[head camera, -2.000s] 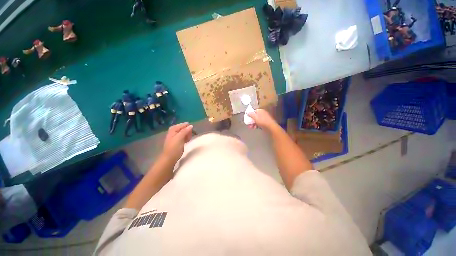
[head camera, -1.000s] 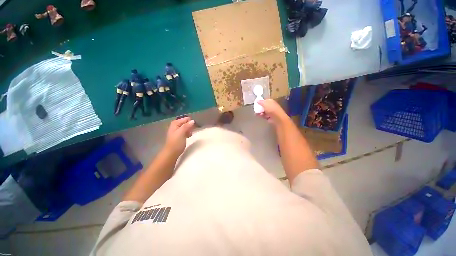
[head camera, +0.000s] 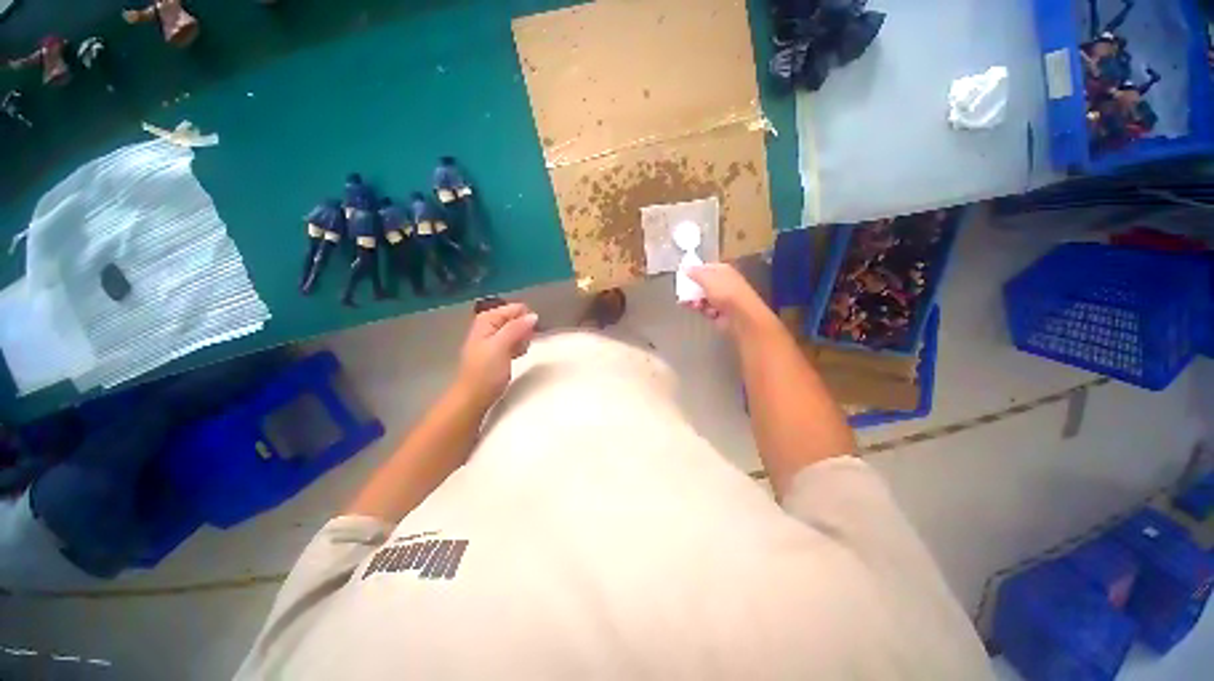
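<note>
My right hand (head camera: 708, 290) is closed on a small white bottle (head camera: 688, 283). Its top reaches the white spot on the pale square pad (head camera: 660, 249), at the near edge of the stained cardboard sheet (head camera: 639, 83). My left hand (head camera: 501, 330) is at the bench's front edge, fingers curled, with a small dark bit showing at the fingertips; I cannot tell what it is or whether it is held. Several dark leg pieces (head camera: 362, 237) with pale bands lie grouped on the green bench, left of the cardboard.
A ribbed white sheet (head camera: 131, 253) lies left. Upper bodies (head camera: 171, 19) lie far left. A black plastic bundle (head camera: 825, 43) and crumpled tissue (head camera: 979, 99) are right, beside a blue crate of figures (head camera: 1058, 80). More crates (head camera: 1098, 303) stand on the floor. A person's dark clothing (head camera: 83, 486) shows lower left.
The view has shifted, so the bench and cardboard sit further right and higher than at first. The upper bodies have moved along the belt. The bottle stays in my right hand at the pad.
</note>
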